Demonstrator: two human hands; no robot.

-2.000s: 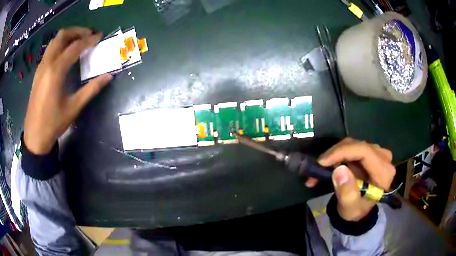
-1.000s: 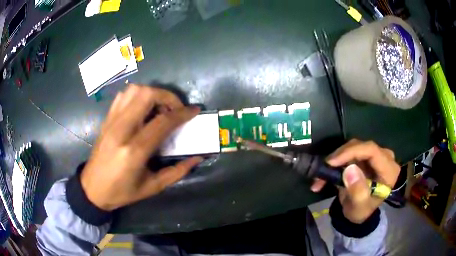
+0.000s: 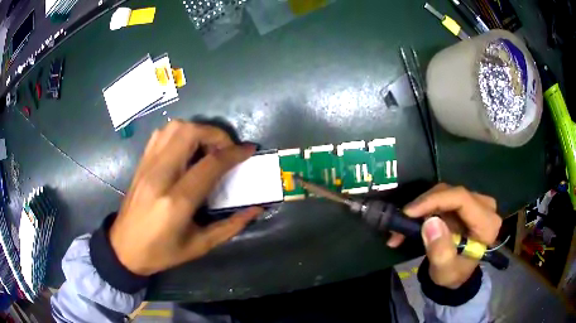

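My left hand (image 3: 183, 195) grips a white-faced LCD module (image 3: 249, 183) by its long edges, thumb below and fingers above. The module lies over the left end of the green PCB panel strip (image 3: 321, 169). Its orange flex tail (image 3: 288, 181) sits on the leftmost visible board. My right hand (image 3: 451, 227) holds the soldering iron (image 3: 395, 219) like a pen, its thin tip at the flex tail's right edge. Whether the tip touches the pads is too small to tell. My left hand hides the strip's left part.
Spare LCD modules (image 3: 136, 91) lie at upper left. A tip cleaner pot (image 3: 464, 88) stands at right, tweezers (image 3: 424, 117) beside it. A board-and-LCD stack (image 3: 35, 233) is at far left. A lime-green tool (image 3: 563, 120) lies at the right edge. A yellow label (image 3: 141, 16) lies at the back.
My left hand has moved from the spare modules to the strip and now holds a module over it. The iron tip has shifted slightly to the flex tail.
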